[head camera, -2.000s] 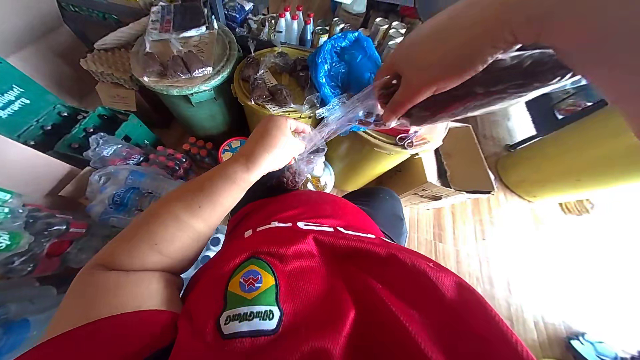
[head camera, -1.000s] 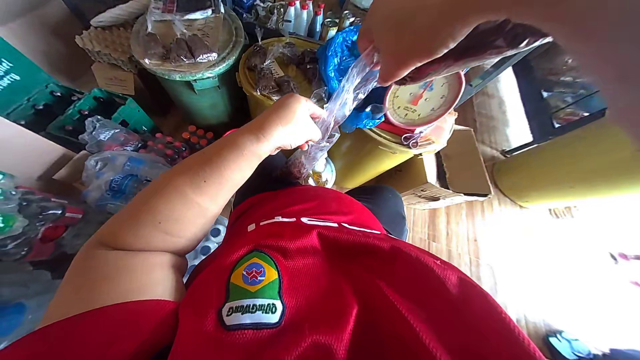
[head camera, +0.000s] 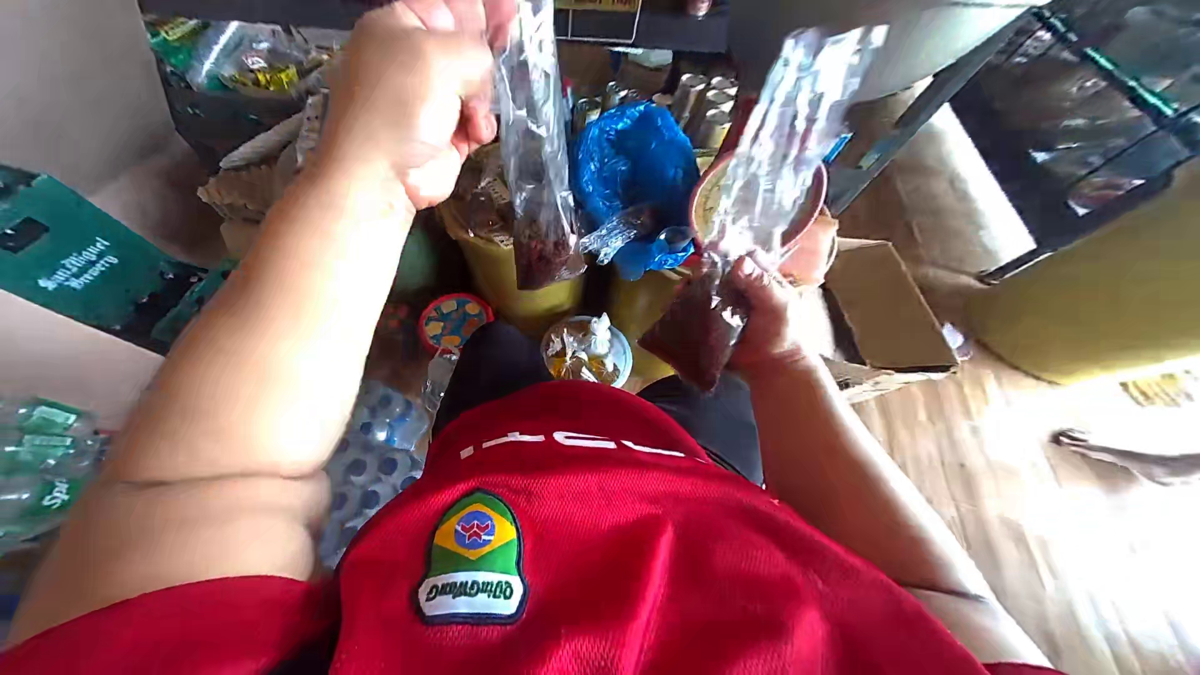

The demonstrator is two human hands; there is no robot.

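My left hand (head camera: 422, 103) is raised at the upper left, closed on the upper part of a long clear plastic bag. That bag (head camera: 541, 206) hangs down with a small dark reddish-brown lump at its bottom. At centre right my right hand (head camera: 769, 319) grips a second clear plastic bag (head camera: 698, 323) around its dark filling, and its loose upper part stands up. Behind this bag is a round dial scale (head camera: 811, 211), partly hidden. Between the two bags lies a crumpled blue plastic bag (head camera: 633, 155).
Yellow drums (head camera: 525, 291) stand ahead of me. Near my knees are a round tub (head camera: 614, 356) of small knotted bags and a patterned round lid (head camera: 455, 319). An opened cardboard box (head camera: 886, 309) is at right, green crates (head camera: 84, 253) and plastic bottles (head camera: 47, 450) at left.
My hands were close together on clear plastic, with a dark-filled bag at the upper right. Now they are apart, each holding a bag. The left hand has moved up, the right down.
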